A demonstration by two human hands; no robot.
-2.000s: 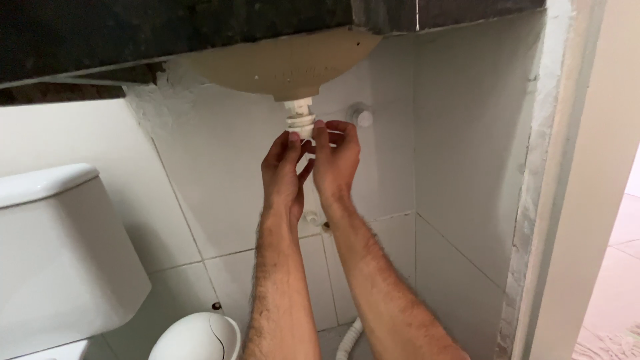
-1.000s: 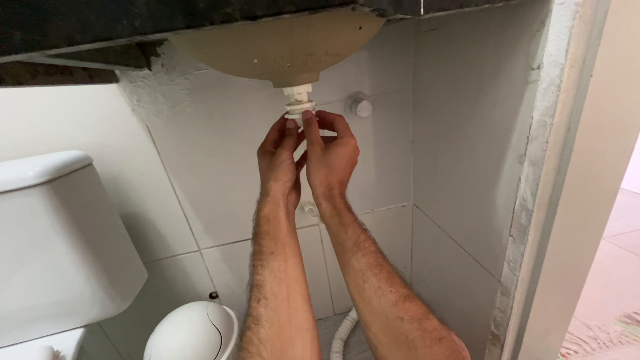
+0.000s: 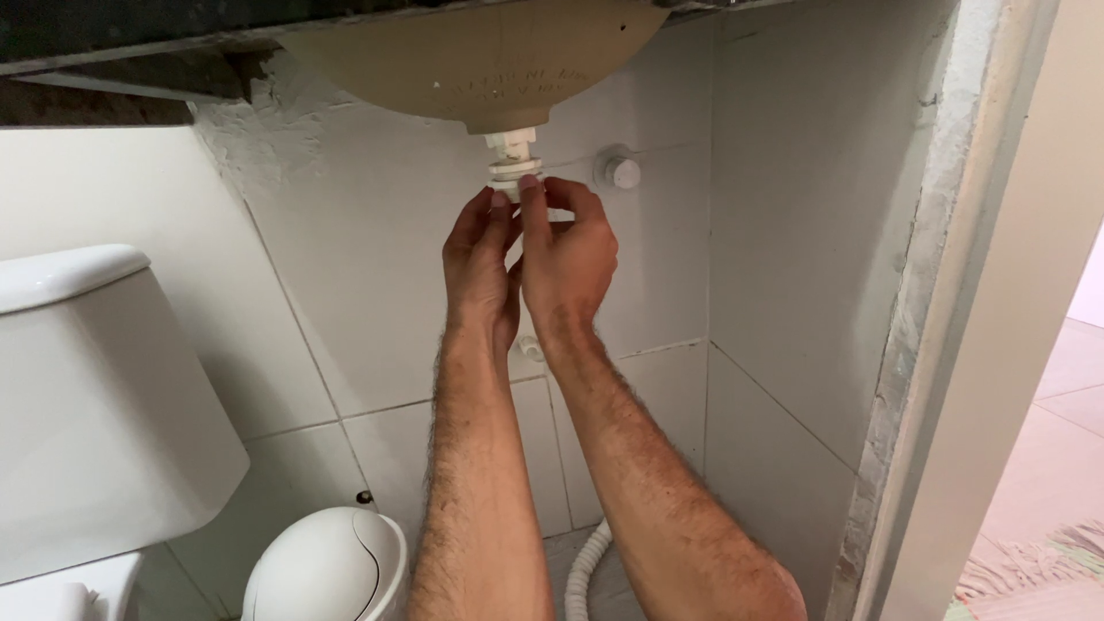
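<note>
A beige sink basin (image 3: 483, 65) hangs under a dark stone countertop (image 3: 172, 21). From its underside a white plastic drain fitting (image 3: 515, 166) points down, with ringed nuts on it. My left hand (image 3: 479, 259) pinches the bottom of the fitting from the left, fingertips just under the lowest ring. My right hand (image 3: 569, 246) grips the same part from the right, thumb on its front. The fingers hide the lower end of the fitting and whatever lies behind it.
A round white wall cap (image 3: 621, 172) sits on the tiled wall, and a small white fitting (image 3: 530, 348) lower down. A white corrugated hose (image 3: 586, 569) lies on the floor. At left are a toilet tank (image 3: 103, 414) and a lidded white bin (image 3: 315, 565). A door frame (image 3: 966, 345) stands at right.
Both hands stay at the drain fitting; the fingers have shifted slightly around its lower part, and more of its rings show above them than two seconds ago.
</note>
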